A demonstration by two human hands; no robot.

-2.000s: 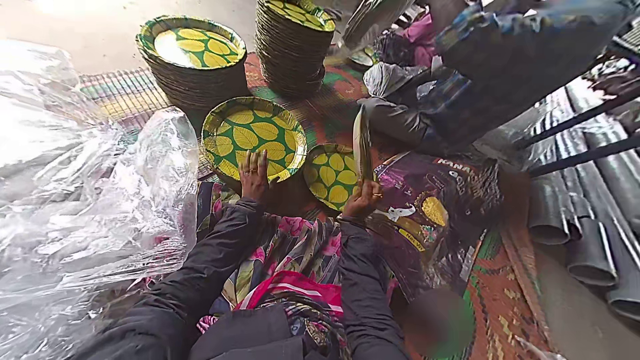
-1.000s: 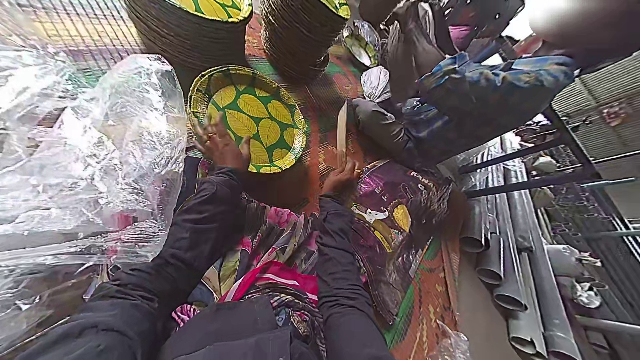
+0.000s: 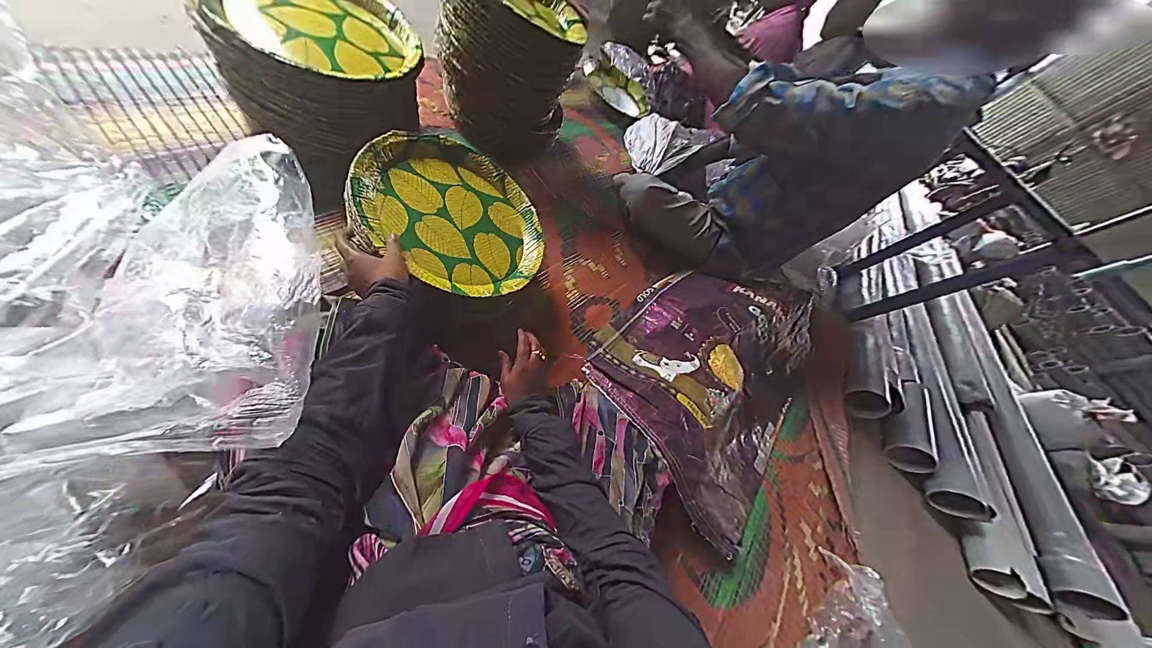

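Observation:
A round plate with yellow leaves on green (image 3: 463,220) tops a stack in front of me, its rim a shiny gold-green. My left hand (image 3: 373,265) grips the rim at the lower left, thumb on the edge, the other fingers partly hidden. Below the plate, my right hand (image 3: 524,364) has its fingers spread against or close to the dark side of the stack; it wears a ring and holds nothing visible. Behind stand two taller stacks of such plates, one at the back left (image 3: 315,99) and one at the back centre (image 3: 504,72).
Crumpled clear plastic sheeting (image 3: 171,306) fills the left side. A purple printed bag (image 3: 702,378) lies right of my lap on a red-green patterned mat (image 3: 774,540). Another person (image 3: 810,171) sits at the upper right. Grey pipes (image 3: 963,432) and a dark metal frame (image 3: 954,279) are farther right.
The thin item that stood edge-on in my right hand in both earlier frames is no longer there. My left hand has gone from the plate's face to its left rim.

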